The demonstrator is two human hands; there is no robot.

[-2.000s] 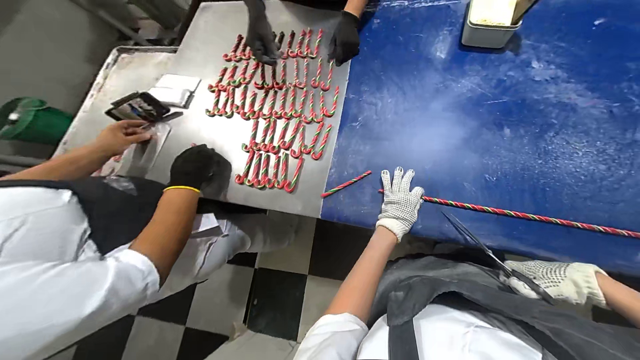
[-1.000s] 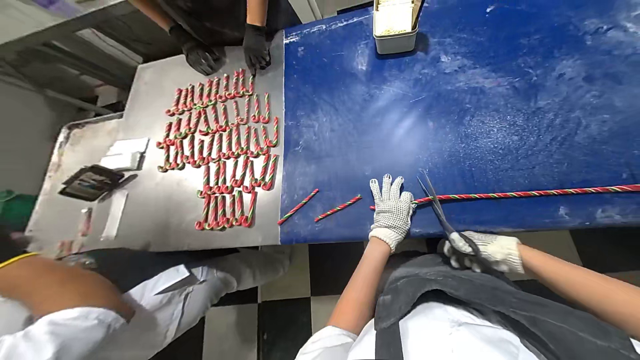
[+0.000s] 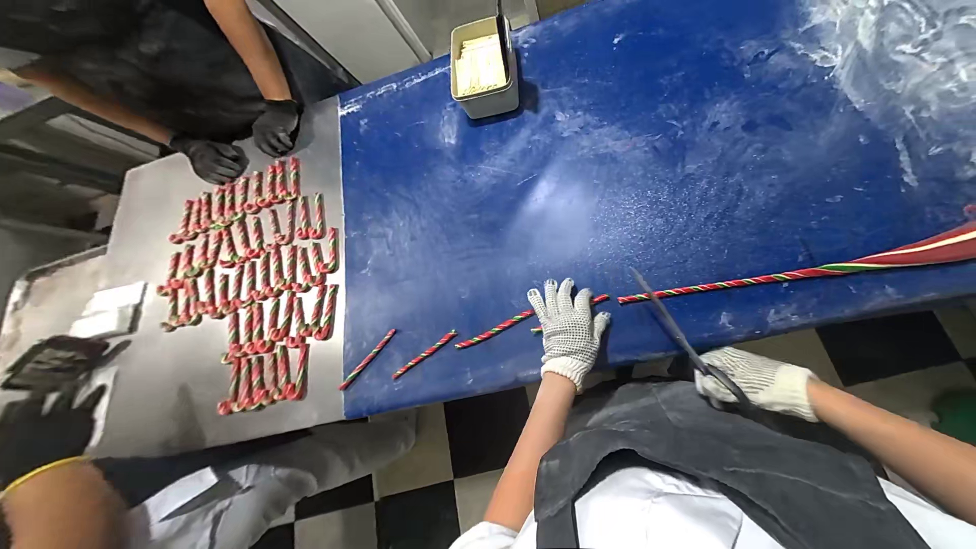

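My left hand (image 3: 567, 328), in a white dotted glove, lies flat with fingers apart over cut striped candy sticks, whose ends show on both sides. My right hand (image 3: 751, 381), gloved too, holds scissors (image 3: 675, 328) by their handles. The blades point up and left, by the cut end of a red, green and white candy rope (image 3: 732, 283) that thickens to the right. One candy stick (image 3: 369, 359) lies near the left edge of the blue surface, and another candy stick (image 3: 425, 354) lies right of it.
A blue table (image 3: 473, 191) adjoins a metal table (image 3: 164, 366) with rows of candy canes (image 3: 263, 274). A co-worker's black-gloved hands (image 3: 276, 128) rest above the rows; another's gloved hand (image 3: 53, 427) is at lower left. A metal container (image 3: 492, 103) stands at the blue table's far edge.
More cut sticks now lie on the blue table than two seconds ago. The scissors have moved from across the rope's near side up to its cut end. The view has swung.
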